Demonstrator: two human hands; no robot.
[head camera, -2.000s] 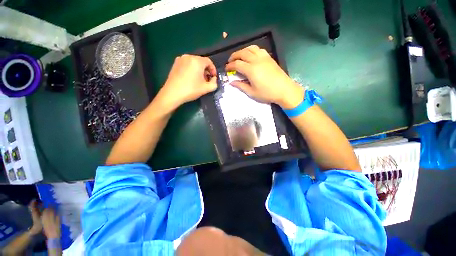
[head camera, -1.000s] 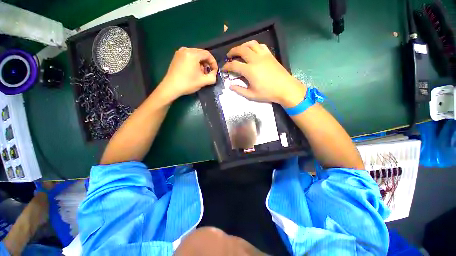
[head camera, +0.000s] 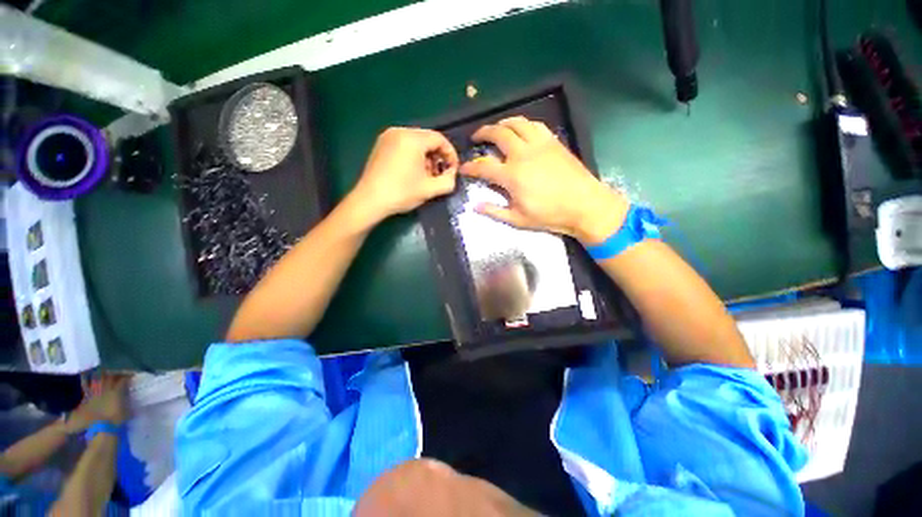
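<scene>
The opened tablet (head camera: 531, 265), with a large silver-white rectangle, lies in a black rectangular fixture (head camera: 455, 293) on the green bench in front of me. My left hand (head camera: 412, 174) is at the fixture's far left corner, thumb and index finger pinched together; whether something tiny is between them is hidden. My right hand (head camera: 541, 182), with a blue wrist strap (head camera: 629, 232), rests over the far end of the tablet, fingers bent down onto it beside my left fingertips. The circuitry there is mostly covered by the fingers.
A black parts tray (head camera: 308, 151) at left holds a round screw dish (head camera: 259, 127) and a pile of small dark components (head camera: 235, 227). A purple-ringed device (head camera: 61, 158) and white tray (head camera: 76, 303) stand farther left. A black screwdriver (head camera: 680, 45) hangs at upper right. Another person's hands (head camera: 101, 402) show at lower left.
The view has shifted slightly, so the bench things sit a little lower and farther right. Both hands stay at the tablet's far end with small finger shifts. The other person's hands have moved.
</scene>
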